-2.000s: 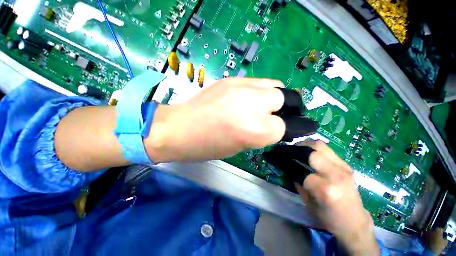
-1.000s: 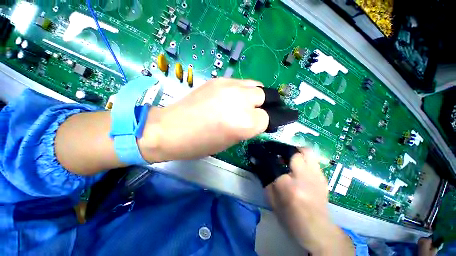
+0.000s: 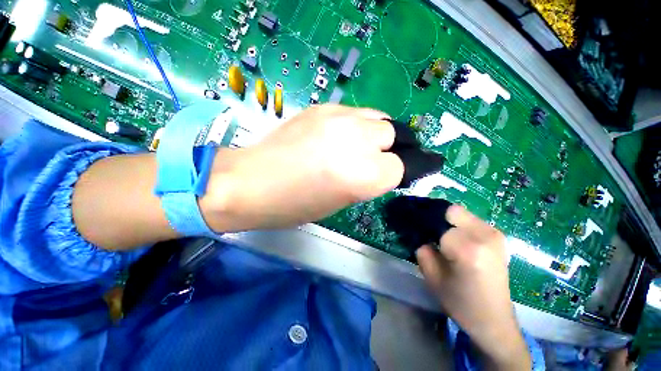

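Observation:
A large green printed circuit board [image 3: 464, 181] with white patches and round outlines lies across the view. My left hand [image 3: 312, 167], with a light blue wrist strap [image 3: 181, 170] and black finger cots, is over the board's middle, fingers curled and pointing right. My right hand [image 3: 467, 253], also with black finger cots, is just below and right of it, over the board's front edge. The cotted fingertips of both hands are close together. Whether either hand holds a part cannot be told. Three yellow-orange components [image 3: 261, 91] stand in a row left of my left hand.
A silver conveyor rail [image 3: 348, 264] runs along the board's front edge, another along its far edge. Grey block components [image 3: 348, 64] stand on the board. A bin of yellow parts [image 3: 556, 20] is at top right. A thin blue cord [image 3: 152, 54] crosses the board. Another person's hand shows at bottom right.
My right hand moved left, then back right and slightly down the board's front. My left hand shifted left, then slightly right. The head view moved a little too.

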